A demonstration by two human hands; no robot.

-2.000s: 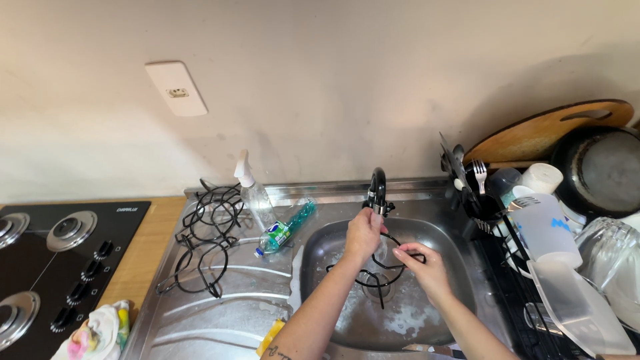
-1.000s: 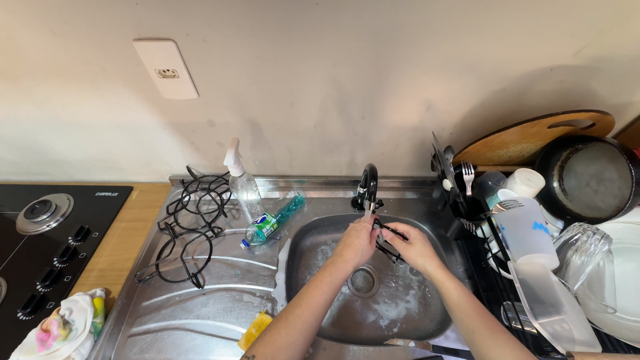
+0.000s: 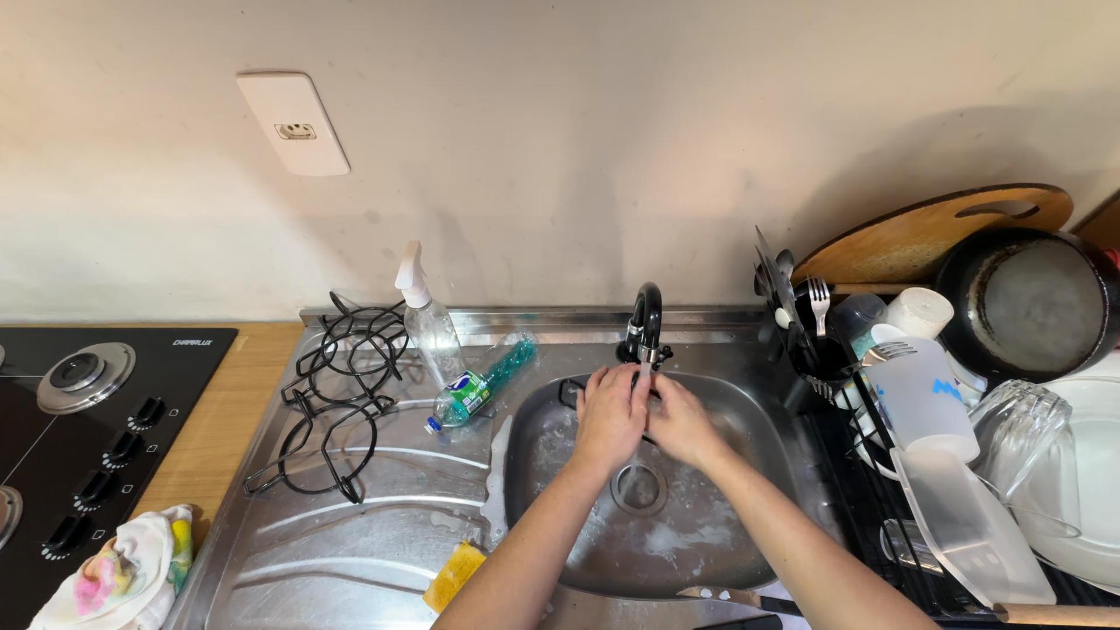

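Under the running black faucet (image 3: 647, 319), both hands hold a black wire burner grate (image 3: 570, 394) above the sink basin (image 3: 717, 560). My left hand (image 3: 612, 416) covers most of the grate; one loop of it sticks out past the fingers on the left. My right hand (image 3: 682, 420) grips its other side, close against the left hand. More black wire grates (image 3: 328, 437) lie on the drainboard at the left. A yellow sponge (image 3: 455, 576) rests by my left forearm, and a knife (image 3: 731, 597) lies at the basin's front edge.
A spray bottle (image 3: 430, 328) and a green detergent bottle (image 3: 477, 389) stand and lie left of the basin. At the right, a black dish rack (image 3: 831, 477) holds cutlery, cups and plastic containers, beside a black pan (image 3: 1037, 302). A gas cooktop (image 3: 114, 385) and a cloth (image 3: 131, 569) are far left.
Both hands have stayed near the faucet while the grate between them has been turned. It hung visibly below the hands two seconds ago; now the fingers mostly cover it.
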